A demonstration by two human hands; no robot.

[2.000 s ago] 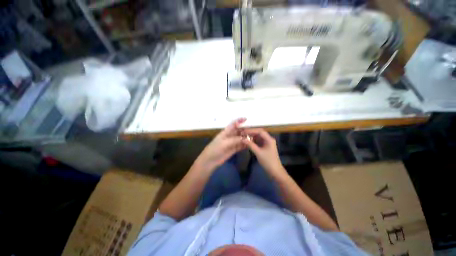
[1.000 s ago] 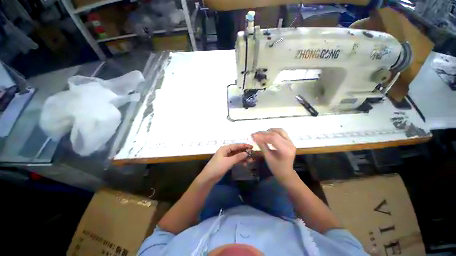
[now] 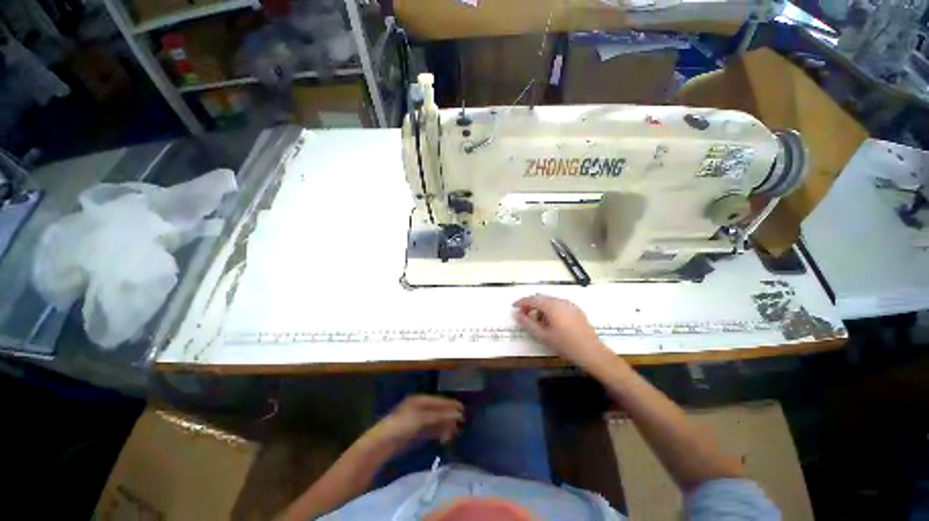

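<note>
My left hand (image 3: pixel 426 415) is over my lap, below the table's front edge, with its fingers curled; whether it holds something small cannot be told. My right hand (image 3: pixel 545 320) is over the front of the white sewing table (image 3: pixel 326 234), palm side partly hidden, fingers bent with the tips close together; no held thing can be made out. The cream sewing machine (image 3: pixel 601 163) stands behind it. The presser foot cluster (image 3: pixel 453 241) is at the machine's left end. Black thread snips (image 3: pixel 570 262) lie on the machine bed under the arm.
A crumpled translucent white bundle (image 3: pixel 112 259) lies on the glass-topped side table at left. A printed ruler (image 3: pixel 387 335) runs along the table's front. Cardboard boxes (image 3: pixel 183 468) stand on both sides of my lap. The handwheel (image 3: pixel 788 163) is at the machine's right end.
My hands were together at the table's front edge and are now apart. The left has dropped over my lap; the right is over the table. The view has shifted, showing the machine further left and lower.
</note>
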